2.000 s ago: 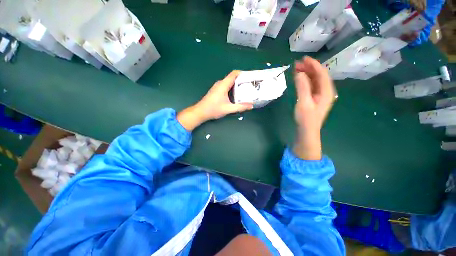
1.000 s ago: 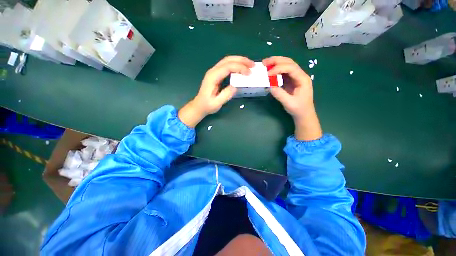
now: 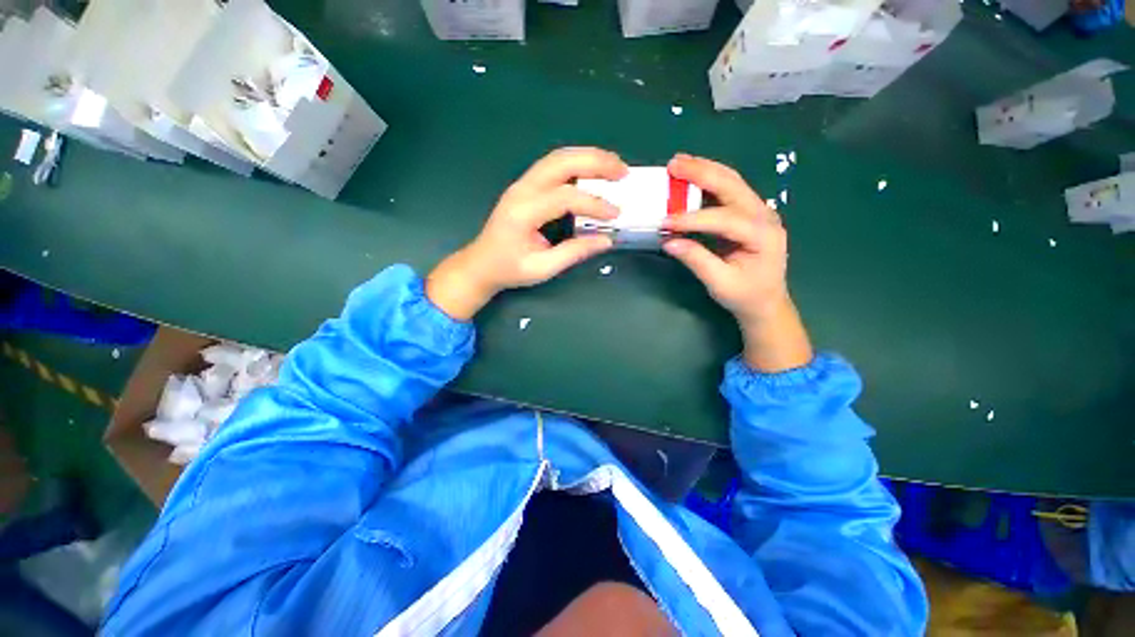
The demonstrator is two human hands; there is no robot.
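A white product box [image 3: 641,195] with a red band near its right end is held between my two bare hands above the green table [image 3: 523,361]. Its top is covered by the white lid panel, so its contents are hidden. My left hand [image 3: 535,227] grips the left end, fingers on top and thumb at the near side. My right hand [image 3: 734,237] grips the right end beside the red band, thumb at the near side.
Open filled cartons [image 3: 280,106] lean in a row at the far left. More open cartons [image 3: 822,56] stand at the far side and right. Paper scraps lie scattered. A brown carton [image 3: 149,429] of white wrapped pieces is below the left table edge.
Earlier my left hand held the box with its top open and my right hand was apart from it. Now both hands hold it, lid panel down. The far cartons have shifted in view.
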